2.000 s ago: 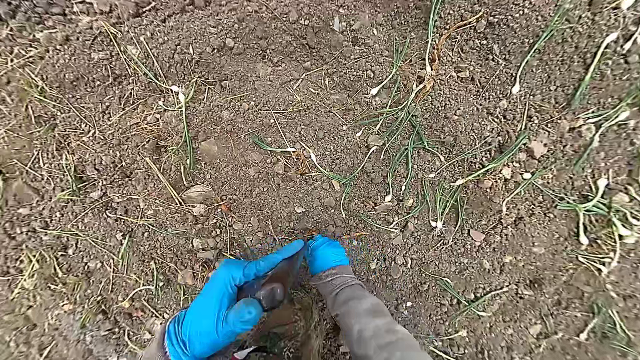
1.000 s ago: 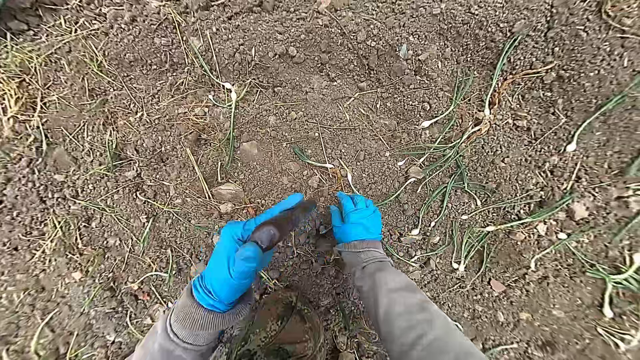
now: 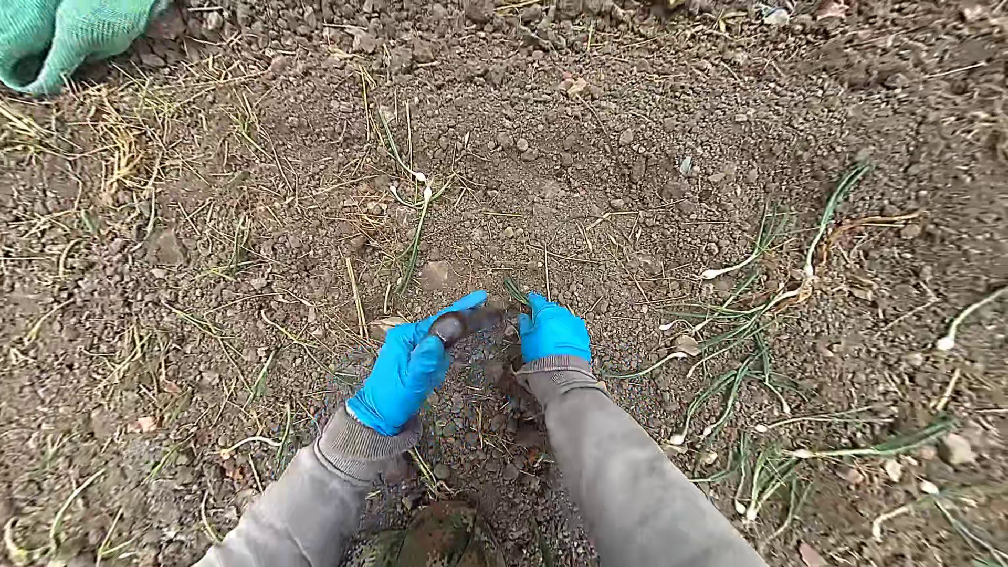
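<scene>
My left hand [image 3: 409, 362], in a blue glove, is closed around a dark, rounded tool handle [image 3: 449, 329]; the tool's far end is blurred and points toward my right hand. Just to the right, my gloved right hand [image 3: 554, 331] pinches a young onion plant, and its green leaves [image 3: 516, 291] stick out past the fingertips. The plant's bulb is hidden. Loose onion seedlings with small white bulbs [image 3: 728, 272] lie on the soil right of my right hand. A few more seedlings [image 3: 421, 209] lie beyond my left hand.
Crumbly brown soil [image 3: 591, 197] with small stones surrounds my hands. Dry straw [image 3: 118, 157] is scattered at the left. A green mesh sack [image 3: 79, 39] lies at the top left corner. A camouflage-patterned piece of clothing [image 3: 441, 535] shows at the bottom edge.
Green leaves now show at my right fingertips, and the seedlings lying just beyond that hand a second ago no longer show there. The view has shifted, bringing the green sack in.
</scene>
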